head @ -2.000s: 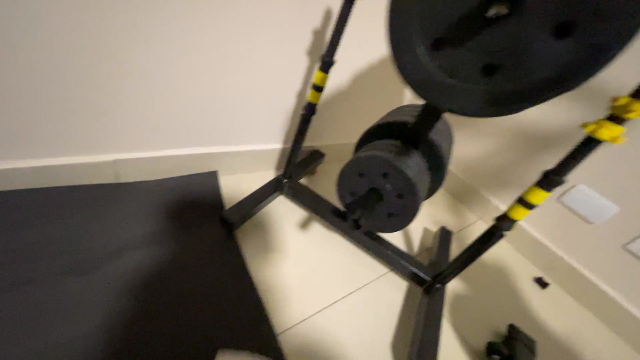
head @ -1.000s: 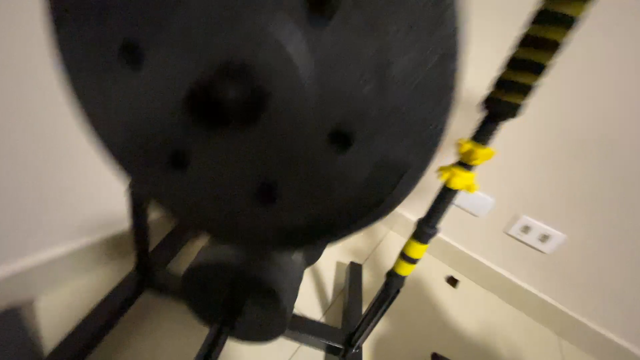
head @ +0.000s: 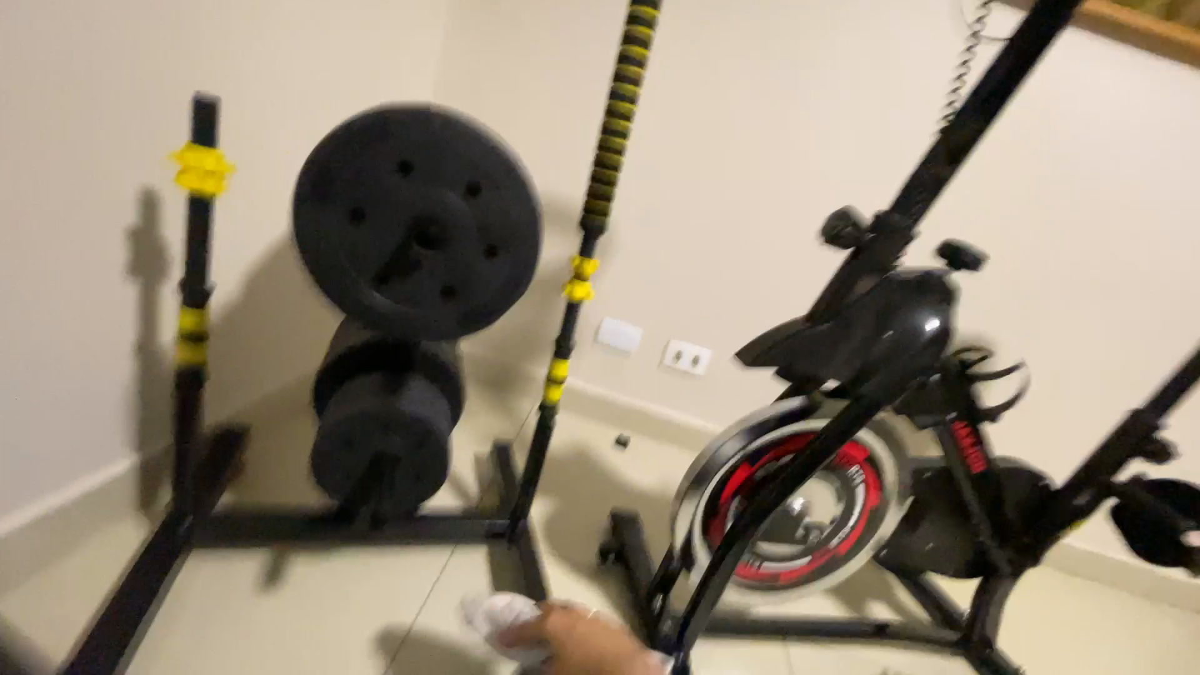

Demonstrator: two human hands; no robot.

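Note:
My right hand (head: 595,642) is at the bottom edge, blurred, with its fingers around a crumpled white cloth (head: 502,619). It appears over the tiled floor, between the foot of a black weight rack (head: 347,530) and an exercise bike (head: 797,525). A large black weight plate (head: 417,220) hangs on the rack, above several smaller plates (head: 380,455) on a lower peg. Yellow clips and bands mark both rack uprights. My left hand is out of view.
Behind the rack, the wall carries a white blank cover (head: 619,335) and a socket plate (head: 687,356). A small dark object (head: 622,440) lies on the floor near the baseboard. A chain (head: 966,70) hangs beside a slanted black bar (head: 984,112) at the upper right.
The view has swung and pulled back from the large plate, bringing the exercise bike into sight. My right hand with the white cloth now shows at the bottom.

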